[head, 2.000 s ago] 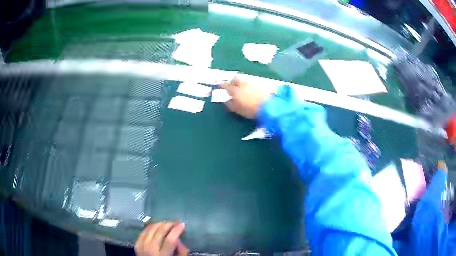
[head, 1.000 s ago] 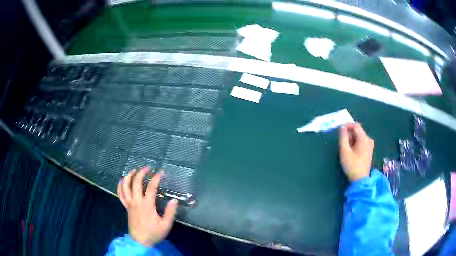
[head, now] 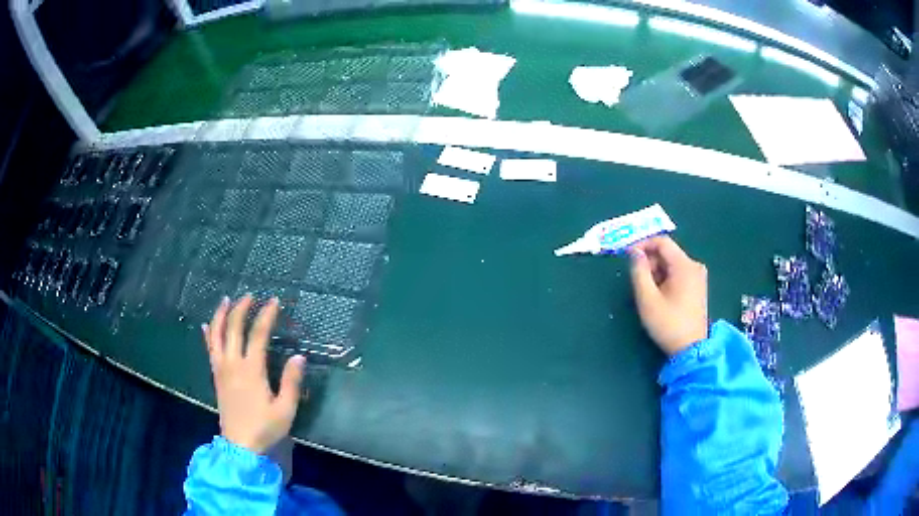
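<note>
A white and blue sealant tube lies over the green mat, its white nozzle pointing left. My right hand is at its lower right edge, thumb and forefinger closed on that edge. My left hand is palm down with fingers spread over the near edge of the clear blister tray. Its fingertips overlap the tray; whether they press on it is unclear. The tray pockets near my left hand look empty. Several blue circuit boards lie at the right.
Boards with dark tops stand in rows at the left. Three small white rectangles lie near the white strip. Crumpled white pieces, a clear bag with a dark square and white sheets lie farther out. A pink sheet is at the right edge.
My right hand has come back from the white rectangles to the tube, whose right end has turned slightly away from me. My left hand has moved onto the tray's near edge. The view has shifted.
</note>
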